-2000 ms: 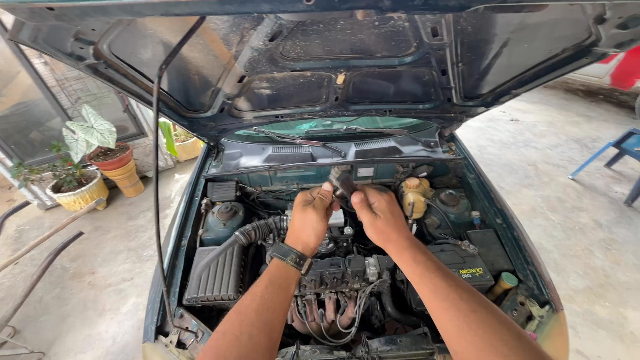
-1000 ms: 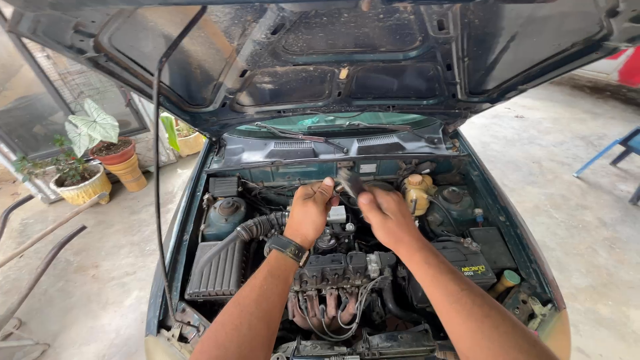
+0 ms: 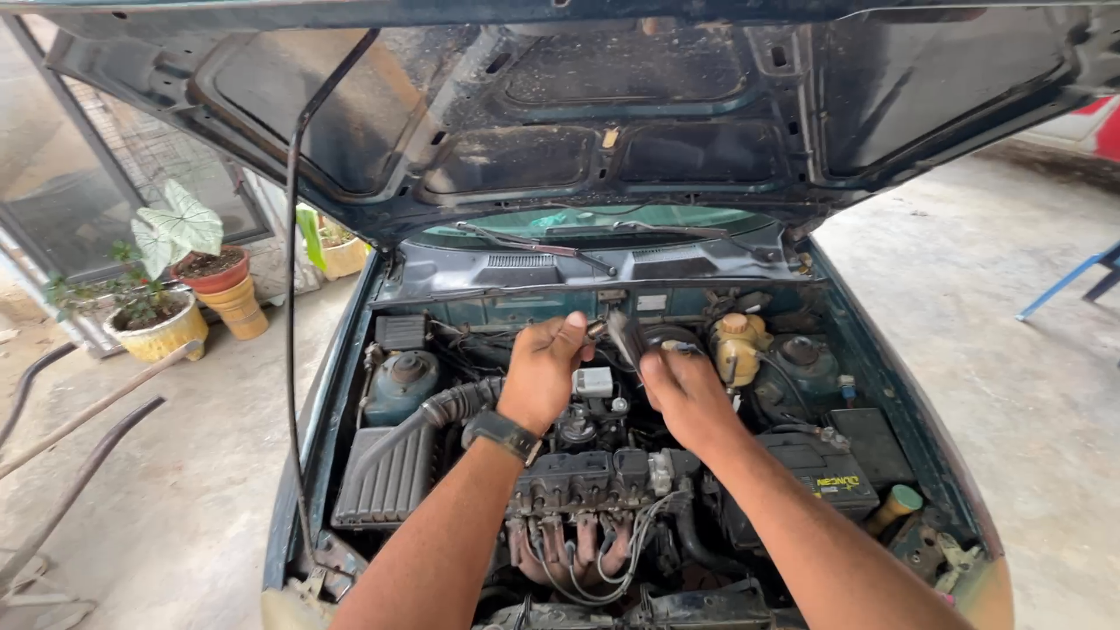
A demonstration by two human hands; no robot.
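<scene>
Both hands are raised over the rear of a car's engine bay. My left hand [image 3: 544, 367], with a dark watch on its wrist, pinches a small metal cylindrical piece [image 3: 597, 330]. My right hand [image 3: 687, 389] grips a dark, flat object [image 3: 625, 339] whose kind I cannot tell; it stands tilted between the hands, close to the metal piece. Below them are a white box-shaped part [image 3: 593, 381] and the engine's valve cover [image 3: 573, 481]. The palms and most of what the fingers hold are hidden.
A prop rod [image 3: 294, 262] stands left under the raised hood [image 3: 621, 79]. Around the bay are the air filter housing [image 3: 385, 477], battery [image 3: 805, 477] and a yellowed fluid reservoir [image 3: 739, 350]. Potted plants [image 3: 162, 328] and curved metal handles [image 3: 79, 499] are at left; blue legs [image 3: 1063, 284] stand right.
The dark object between my hands has changed its tilt and now shows a flat side. Both hands stay over the same part of the engine bay.
</scene>
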